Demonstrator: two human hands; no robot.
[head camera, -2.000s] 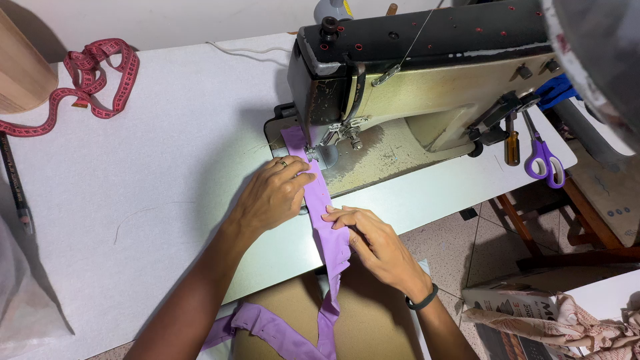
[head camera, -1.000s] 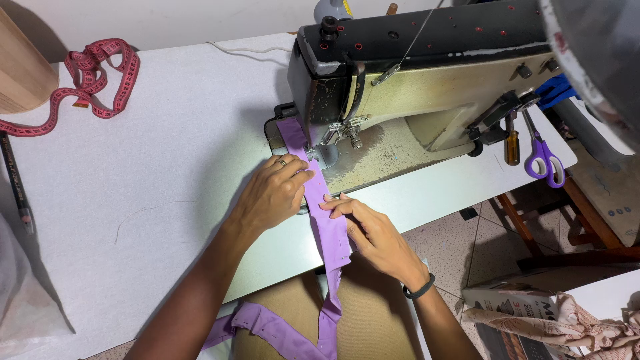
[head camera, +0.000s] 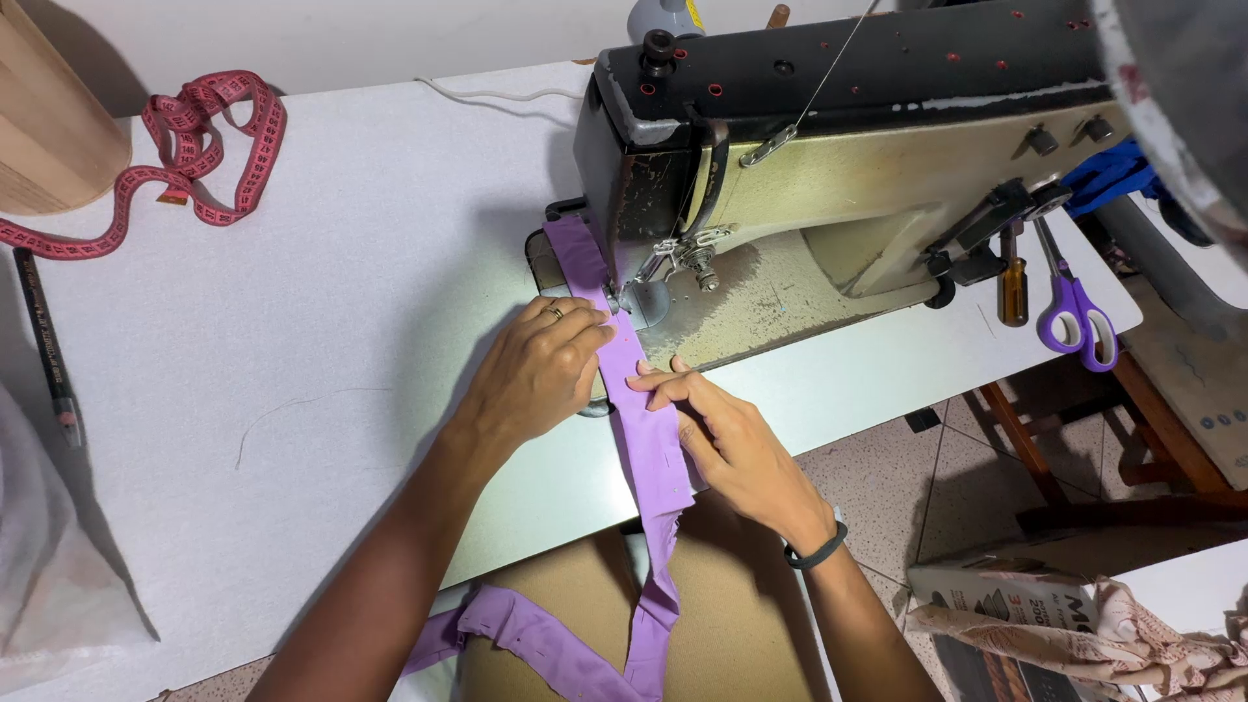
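Note:
A long strip of purple fabric (head camera: 651, 458) runs under the presser foot (head camera: 616, 292) of an industrial sewing machine (head camera: 838, 185) and drops over the table's front edge. My left hand (head camera: 541, 370) lies palm down with its fingertips on the strip's left side, just in front of the foot. Nearer the table edge, my right hand (head camera: 726, 434) has the strip's right edge between thumb and fingers. Pins show in the fabric. Behind the foot, the strip's far end lies flat on the machine bed.
A red tape measure (head camera: 258, 146) and a black pencil (head camera: 47, 341) lie at the left on the white table (head camera: 244, 546). Purple-handled scissors (head camera: 1077, 322) and a screwdriver (head camera: 1013, 288) hang at the machine's right. A cardboard box with patterned cloth (head camera: 1131, 634) stands lower right.
The strip's far end reaches a little farther behind the presser foot than two seconds ago. Both hands stay at nearly the same places on either side of the strip.

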